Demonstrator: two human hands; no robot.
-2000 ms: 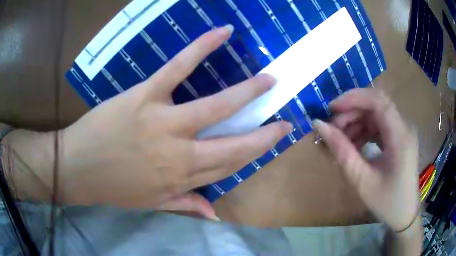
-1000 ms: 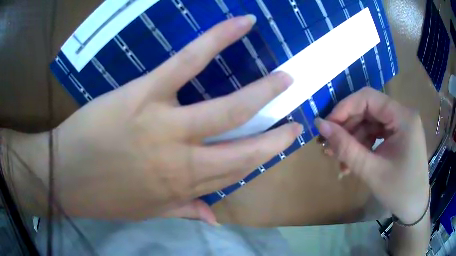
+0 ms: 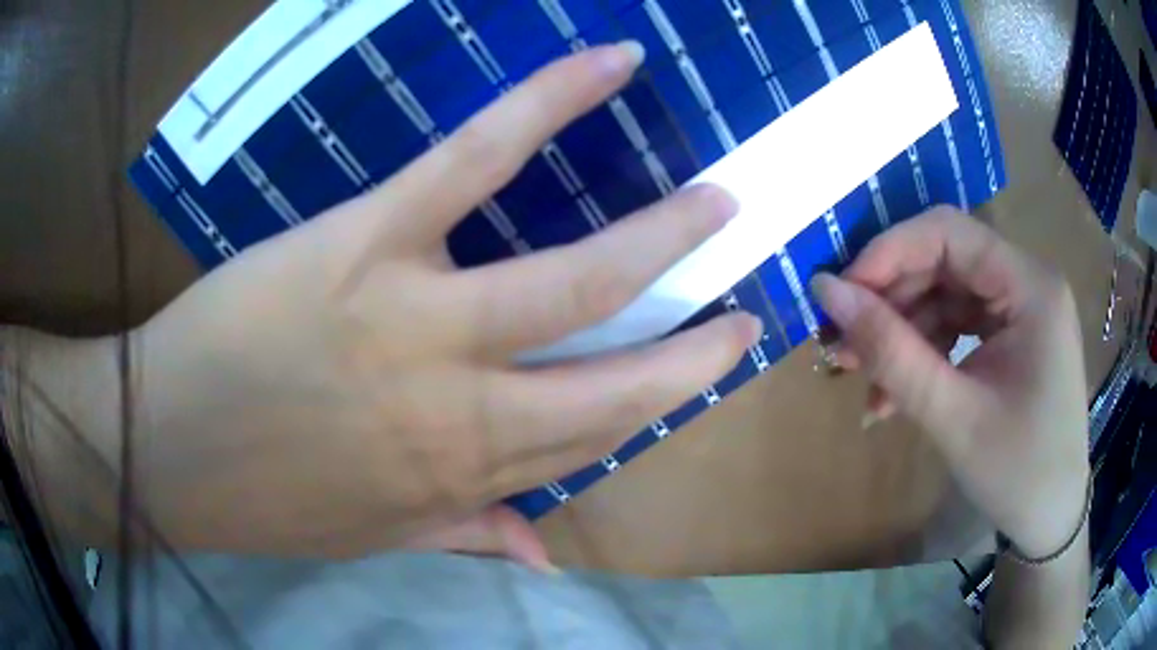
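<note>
A blue solar cell panel (image 3: 692, 95) with broad dashed silver lines lies tilted before me, its top cut off by the picture's edge. A white insulating strip (image 3: 837, 140) crosses it, and another white strip (image 3: 273, 83) lies along its upper left edge. My left hand (image 3: 419, 330) lies flat on the panel with fingers spread, over the lower end of the middle strip. My right hand (image 3: 945, 318) is at the panel's lower right edge, thumb and forefinger pinched together. A small shiny bit shows beneath the fingertips; whether they grip it or the panel edge is unclear.
A dark blue cell (image 3: 1098, 114) with thin silver lines lies at the upper right on the brown tabletop (image 3: 711, 489). Several dark and shiny items crowd the lower right edge. Grey clothing is along the bottom.
The panel and both hands have shifted slightly in the picture since two seconds ago. My right thumb and forefinger have moved a little up along the panel's edge since one second ago.
</note>
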